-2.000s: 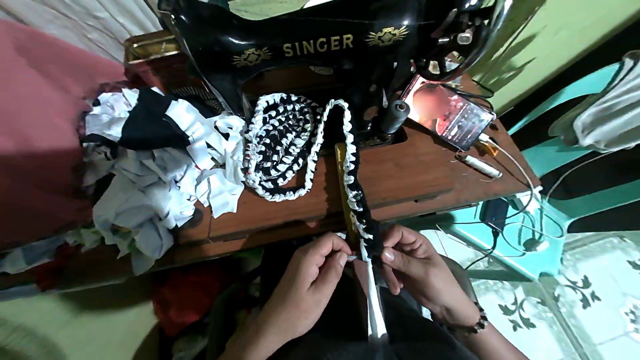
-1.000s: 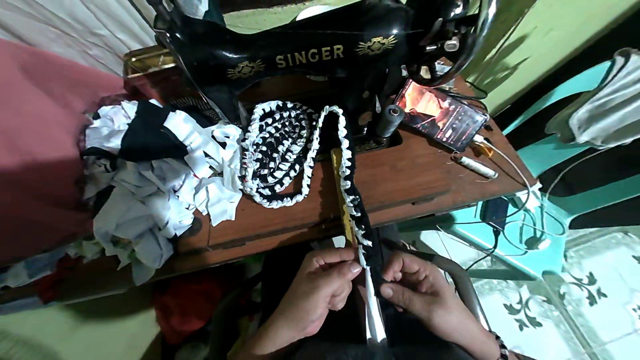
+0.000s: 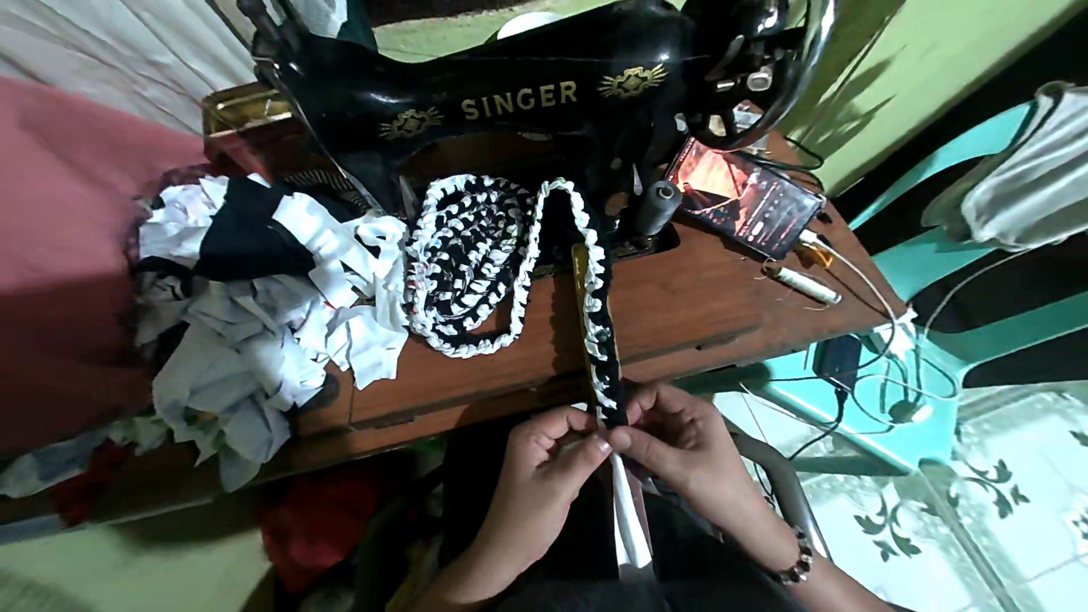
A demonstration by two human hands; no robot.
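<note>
A black and white fabric braid (image 3: 597,314) runs from an oval coil (image 3: 467,255) on the wooden sewing table down to my hands, along a yellowish flat strip (image 3: 583,293). My left hand (image 3: 552,467) pinches the braid's lower end from the left, thumb against forefinger. From the right, my right hand (image 3: 680,442) grips the same end, its thumb close to the left one. A white fabric strip (image 3: 629,518) hangs below the fingers over dark clothing. Part of the braid's end is hidden by my fingertips.
A black Singer sewing machine (image 3: 510,85) stands behind the coil. White, grey and black fabric scraps (image 3: 246,331) lie left. At right are a grey thread spool (image 3: 658,207), a lit phone (image 3: 746,197), a white thread spool (image 3: 803,283) and a teal plastic chair (image 3: 884,416) with cables.
Both hands stay at the braid's lower end. My right hand has closed in toward my left, their thumbs now near each other.
</note>
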